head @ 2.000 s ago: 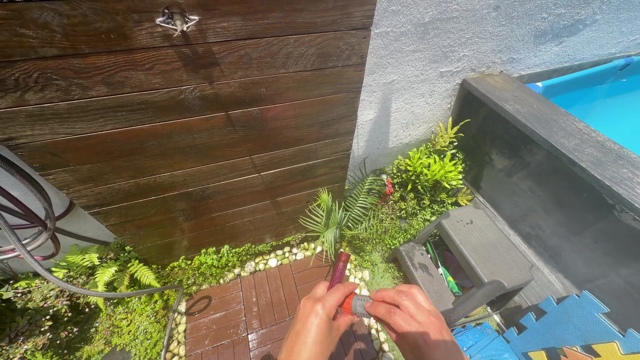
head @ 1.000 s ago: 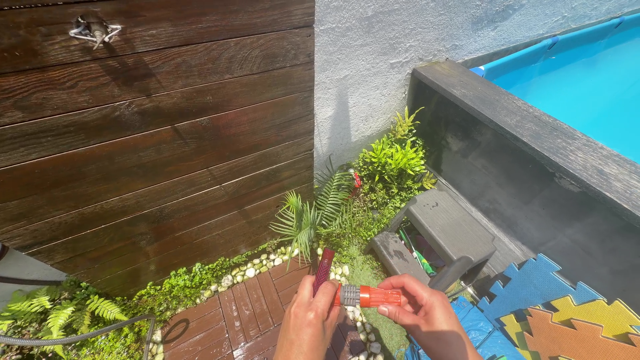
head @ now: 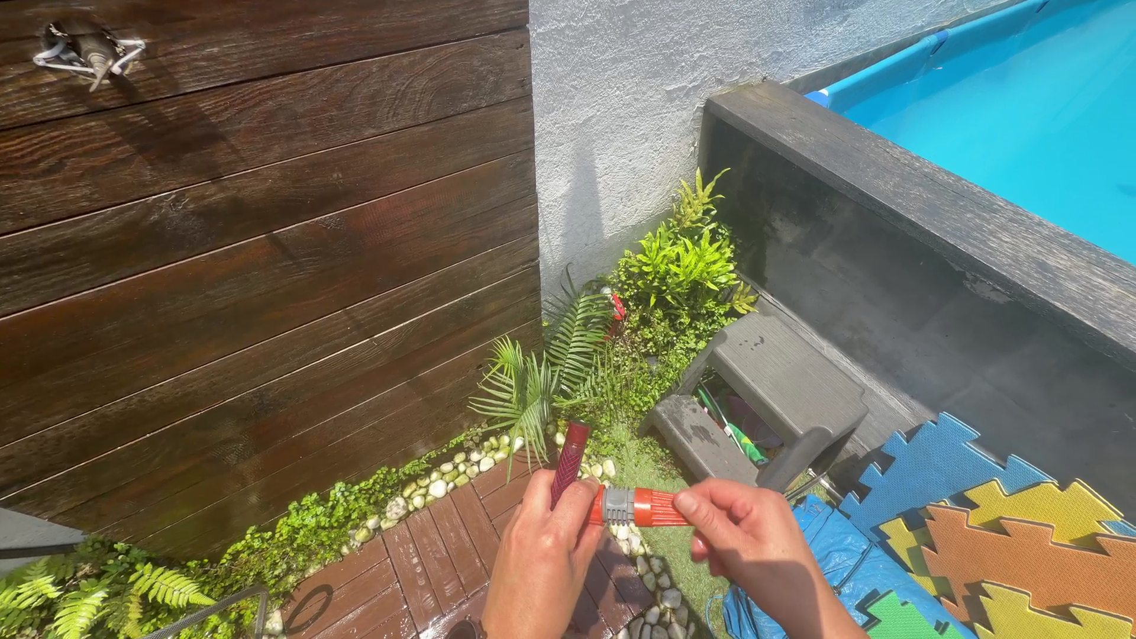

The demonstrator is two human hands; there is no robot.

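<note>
My left hand (head: 552, 541) grips a dark red hose end (head: 571, 461), which points up past the fingers, and also the left part of an orange and grey hose connector (head: 635, 507). The connector lies sideways between both hands. At its ribbed orange right end, my right hand (head: 741, 525) pinches it between thumb and fingers. Whether the hose end and the connector are joined is hidden by my left hand.
Brown deck tiles (head: 426, 559) edged with pebbles (head: 437, 488) lie below, beside a plank wall (head: 266, 222) and plants (head: 683, 257). To the right are a grey plastic step stool (head: 785, 373), jagged foam mats (head: 1021, 541), a blue tarp (head: 821, 550) and a pool (head: 1021, 98) behind a ledge.
Between my hands, the connector's orange ribbed end now shows, where two seconds ago my right fingers covered it. My right hand has shifted to that end. The view has swung to the right.
</note>
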